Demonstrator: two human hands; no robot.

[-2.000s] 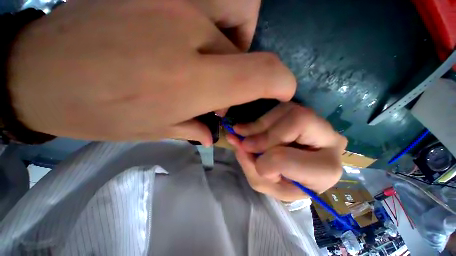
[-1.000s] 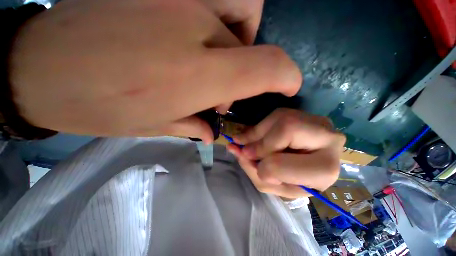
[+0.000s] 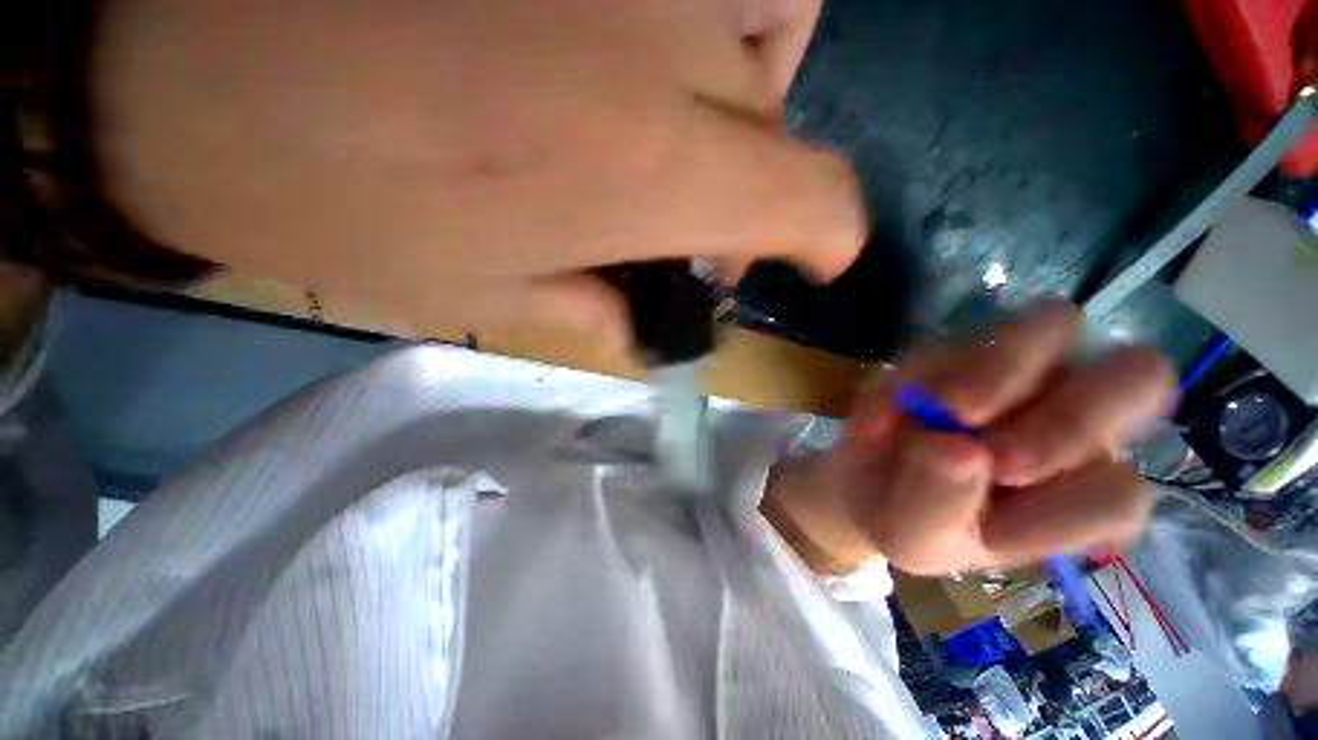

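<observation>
My left hand (image 3: 477, 159), with a dark bracelet at the wrist, fills the upper left and is closed around a smartwatch (image 3: 672, 308). Only part of its black case shows under the fingers. A pale strap half (image 3: 684, 427) hangs down from the case, blurred, in front of the smock. My right hand (image 3: 997, 448) is blurred and holds a blue stick (image 3: 932, 411) between its fingers. The stick's tip is apart from the watch.
A dark green mat (image 3: 997, 130) lies beyond my hands, with a tan cardboard strip (image 3: 781, 370) along its near edge. At right are a red tray (image 3: 1250, 58), a long pale holed band (image 3: 1207, 210), a whitish object (image 3: 1255, 297) and another blue stick (image 3: 1204, 363). Cartons stand below.
My right hand has moved right, taking the stick's tip away from the watch. My left hand and the watch have shifted slightly right, and more of the cardboard strip shows.
</observation>
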